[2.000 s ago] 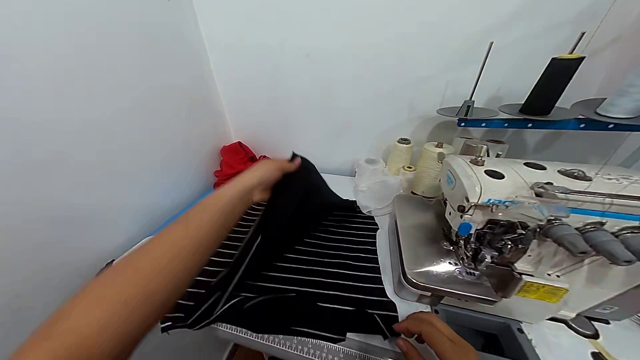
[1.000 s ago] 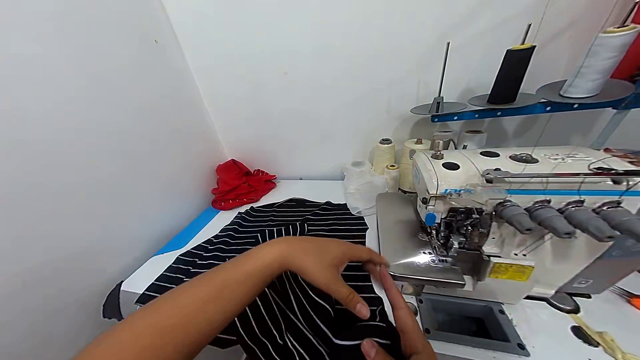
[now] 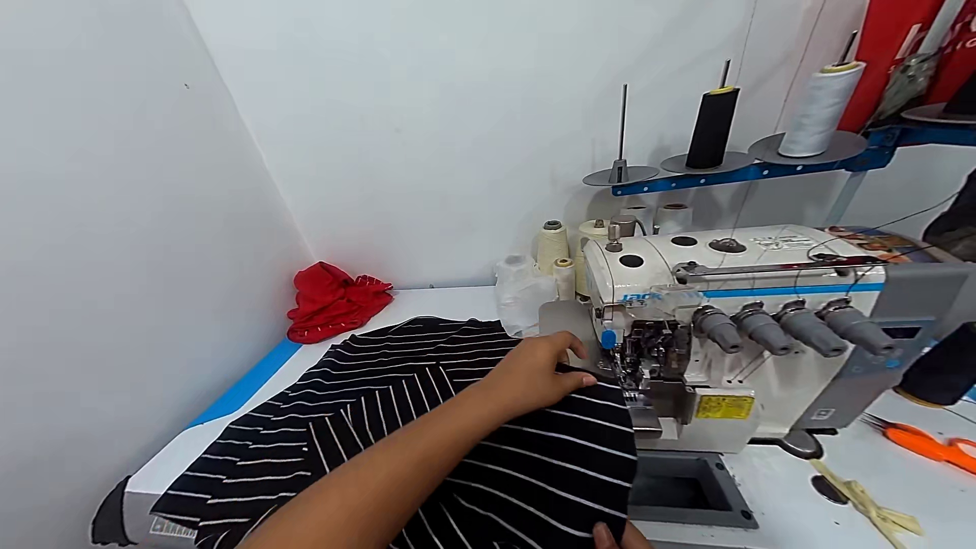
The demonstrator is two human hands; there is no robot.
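Black fabric with thin white stripes (image 3: 396, 404) lies in folds over the white table, and its right part reaches up to the overlock sewing machine (image 3: 732, 335). My left hand (image 3: 537, 374) pinches the top edge of that right part, just left of the needle area and over the metal plate (image 3: 568, 320). Low in the view, my right hand (image 3: 619, 536) holds the lower right corner of the same fabric; only some fingers show, the rest lies past the bottom edge of the view.
A red cloth (image 3: 335, 301) lies at the table's back left. Thread cones (image 3: 552, 245) and a plastic bag (image 3: 522, 293) stand behind the machine. The blue thread rack (image 3: 709, 180) is above. Orange-handled scissors (image 3: 926, 444) and a yellowish strip (image 3: 869, 505) lie at right.
My hands were close together over the fabric one second ago and are now apart, the left one above. The fabric's right part is now spread flatter beside the machine.
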